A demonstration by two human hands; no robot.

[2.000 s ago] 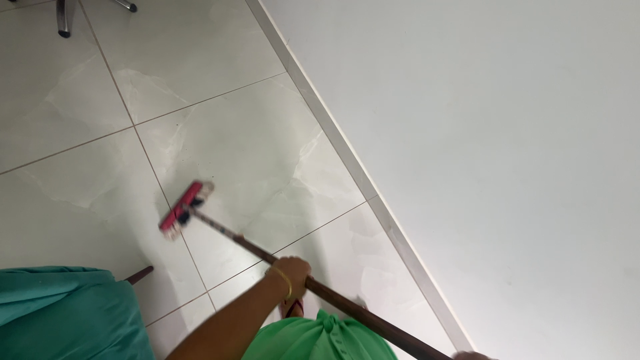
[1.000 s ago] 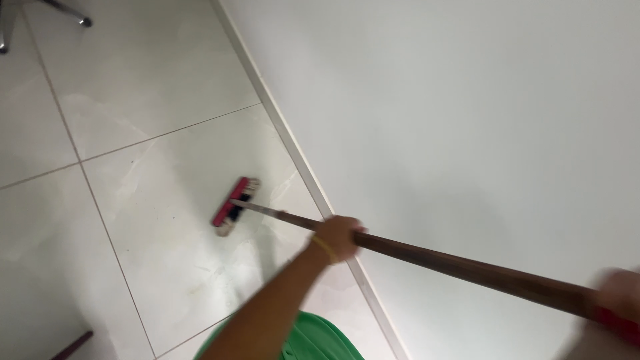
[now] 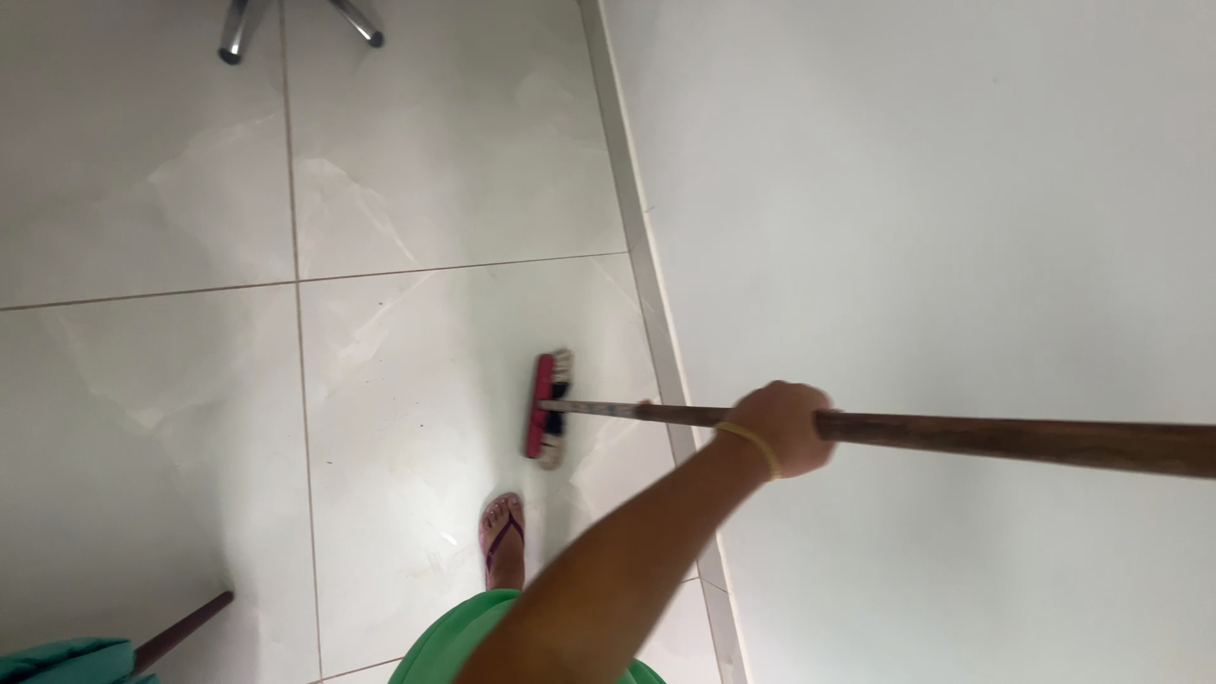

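Observation:
My left hand (image 3: 781, 429), with a yellow band at its wrist, is closed around the brown wooden handle of a broom (image 3: 950, 442). The handle runs from the right edge of the view down to the broom's head (image 3: 540, 407), which is red with pale and dark bristles. That head is near the floor, left of the baseboard; whether it touches the tiles cannot be told. My right hand is out of view.
A white wall with a baseboard (image 3: 655, 313) borders the tiled floor (image 3: 190, 380). Chrome chair legs (image 3: 237, 33) show at top left. A dark wooden leg (image 3: 185, 632) beside teal cloth (image 3: 66, 660) is lower left. A sandaled foot (image 3: 503, 537) stands below the broom head.
My right hand, on the handle's upper end one second ago, has left the view. My left hand still grips the handle. The foot has come into view, and the view has turned.

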